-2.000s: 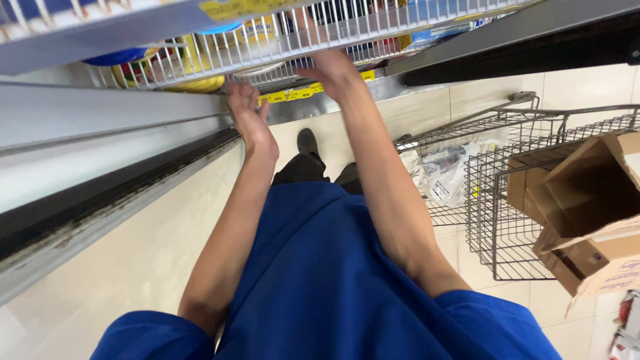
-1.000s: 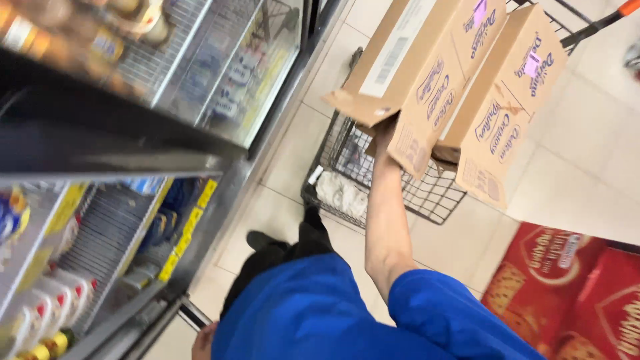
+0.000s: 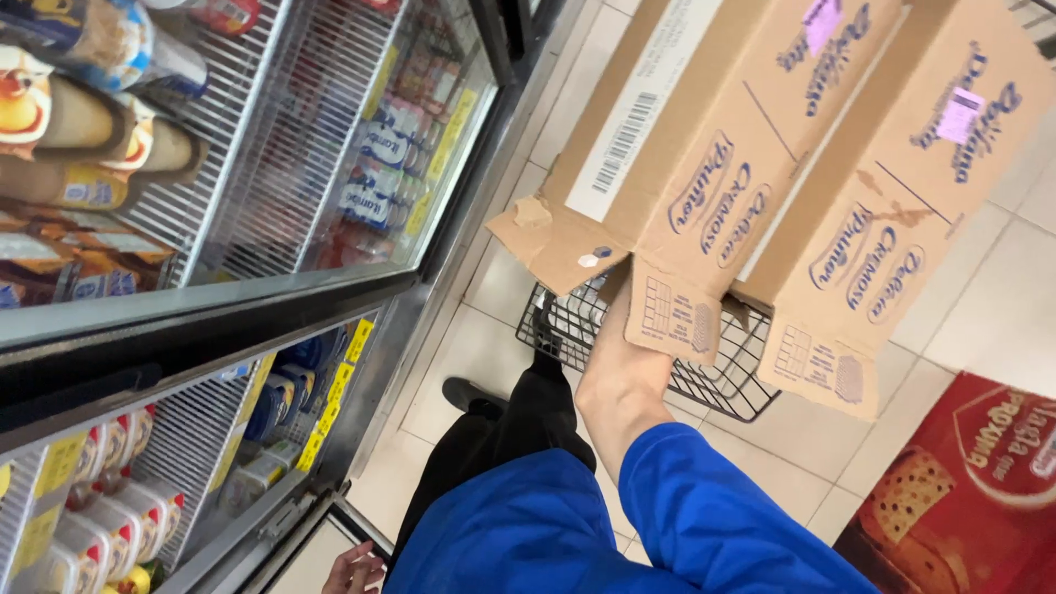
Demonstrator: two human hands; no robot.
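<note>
My right forearm reaches up to the open end of a cardboard box (image 3: pixel 627 148); my right hand (image 3: pixel 631 318) goes in behind its flaps, so its fingers are hidden. A second cardboard box (image 3: pixel 932 190) lies alongside, its flap hanging out. Both boxes rest over a black wire cart (image 3: pixel 718 371). At the bottom edge, my left hand (image 3: pixel 355 569) is beside the frame of an opened cooler door (image 3: pixel 363 524), fingers slightly curled and partly cut off by the view; its hold is unclear.
Refrigerated shelves (image 3: pixel 190 412) with tubs and yellow price strips stand at left, behind a dark door frame (image 3: pixel 206 346). Glass covers yogurt packs (image 3: pixel 379 165). A red printed panel (image 3: pixel 965 495) is at lower right. My shoe (image 3: pixel 474 398) is on the tiled floor.
Two seconds ago both hands were up at the cooler shelf. The view has swung to the cart, and my right hand is now at the box, my left low by the door.
</note>
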